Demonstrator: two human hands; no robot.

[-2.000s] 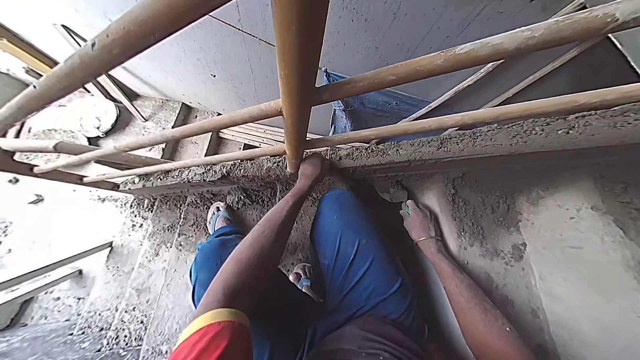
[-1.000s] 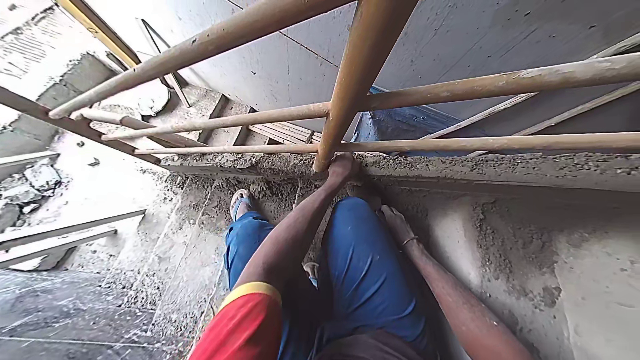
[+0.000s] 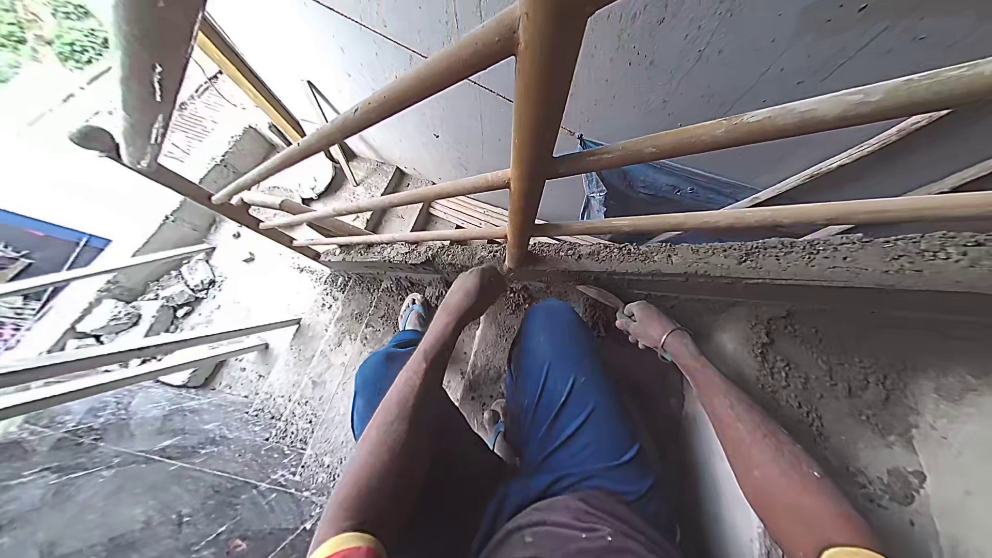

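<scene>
My left hand (image 3: 475,293) is closed beside the foot of a yellow-brown metal railing post (image 3: 532,132), at the edge of a rough mortar ledge (image 3: 759,260); whether it grips anything is hidden. On the other side of my raised knee, my right hand (image 3: 647,324) holds a small trowel (image 3: 598,295), its blade pointing left toward the post's base. Loose wet-looking mortar (image 3: 523,298) lies below the post between my hands. The ledge's front face runs to the right behind the trowel.
Railing bars (image 3: 721,132) cross in front at head height. Concrete steps (image 3: 333,364) with mortar crumbs lie under my sandaled feet. To the left are metal bars (image 3: 155,345), broken rubble (image 3: 108,316) and a dark floor (image 3: 170,457). A blue sheet (image 3: 666,190) hangs beyond the railing.
My right hand has moved away from beside the knee, and the trowel blade now shows plainly. My left hand stays by the post's foot. The view has shifted.
</scene>
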